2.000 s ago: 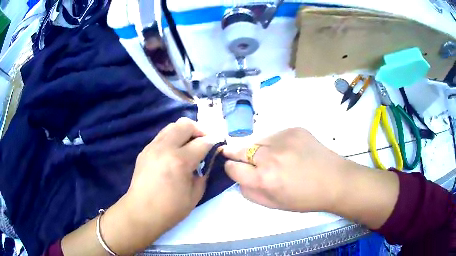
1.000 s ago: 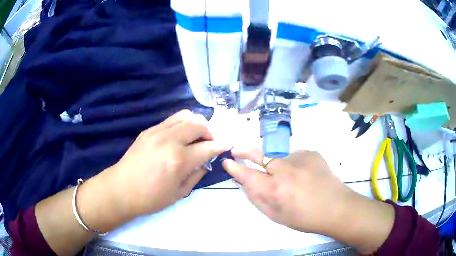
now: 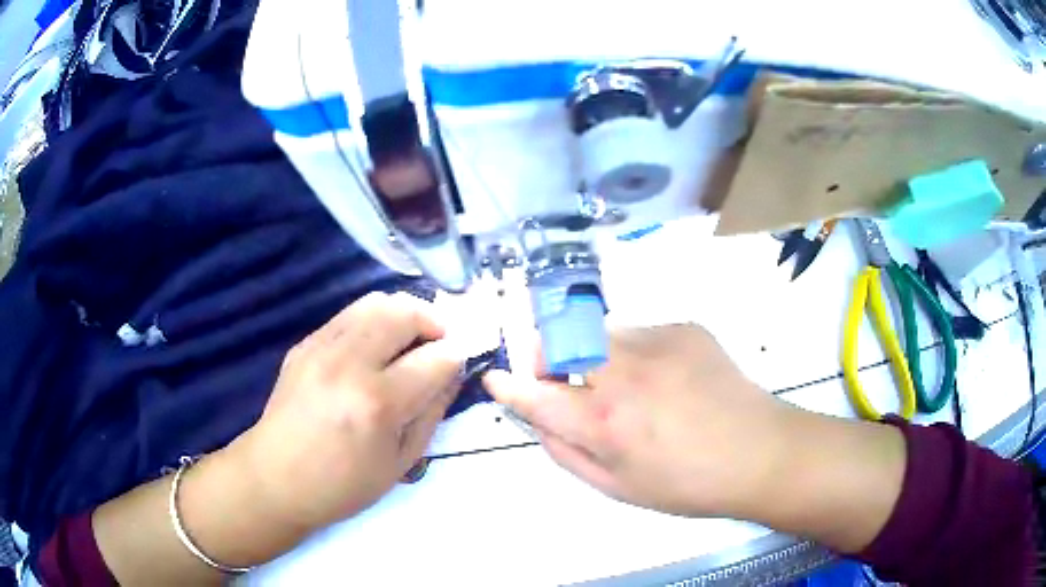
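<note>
The dark navy garment panel (image 3: pixel 195 275) spreads over the left side, with a small white mark on it. My left hand (image 3: pixel 350 407) pinches the navy seam edge (image 3: pixel 476 369) between thumb and fingers, just in front of the needle area. My right hand (image 3: pixel 642 413) touches the same edge with its fingertips; the grey-blue cylindrical attachment (image 3: pixel 571 327) partly hides its fingers. The white sewing machine head (image 3: pixel 505 138) with a blue stripe stands above. The needle area is overexposed, so the needle and presser foot are unclear.
Yellow-and-green-handled scissors (image 3: pixel 877 333) lie at the right, with thread snips (image 3: pixel 803 247) behind them. Tan cardboard (image 3: pixel 803 149) is on the machine arm, with a mint-green block (image 3: pixel 946 204) at its lower edge. A measuring strip (image 3: pixel 746 565) runs along the table's front edge. Dark and pale scraps lie upper left.
The camera view has shifted and turned. Less of the navy edge shows between the fingers than two seconds ago. Both hands remain at the edge in front of the needle area.
</note>
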